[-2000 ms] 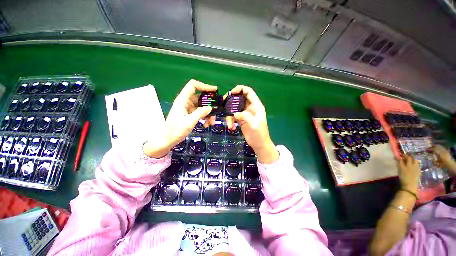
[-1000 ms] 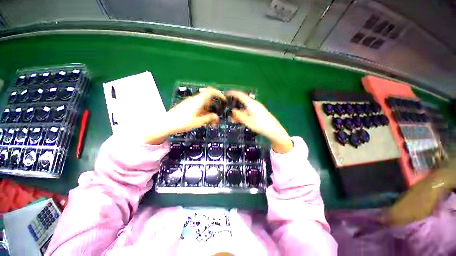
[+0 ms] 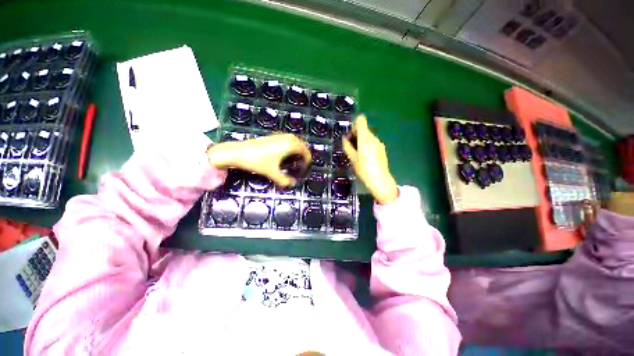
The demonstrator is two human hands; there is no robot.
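A clear blister tray (image 3: 278, 235) lies in front of me, its square pockets holding round black watch modules, the back ones with white labels. My left hand (image 3: 267, 160) is over the tray's middle and holds a round black watch module (image 3: 295, 165) at its fingertips. My right hand (image 3: 370, 158) is at the tray's right edge, its fingers curled round a dark round module (image 3: 352, 139), mostly hidden by the fingers. Both hands are slightly blurred.
A second filled clear tray (image 3: 53, 167) is at the left beside a red pen (image 3: 87, 141). White paper (image 3: 170, 90) carries black pens. A calculator (image 3: 36, 270) is bottom left. At the right are a tan board (image 3: 500, 198) with black units, a red-orange tray (image 3: 556, 240) and a coworker's sleeve (image 3: 605, 257).
My hands have moved apart and lower over the tray, each with a module. The view has shifted, so the trays appear higher. The coworker's arm has drawn back.
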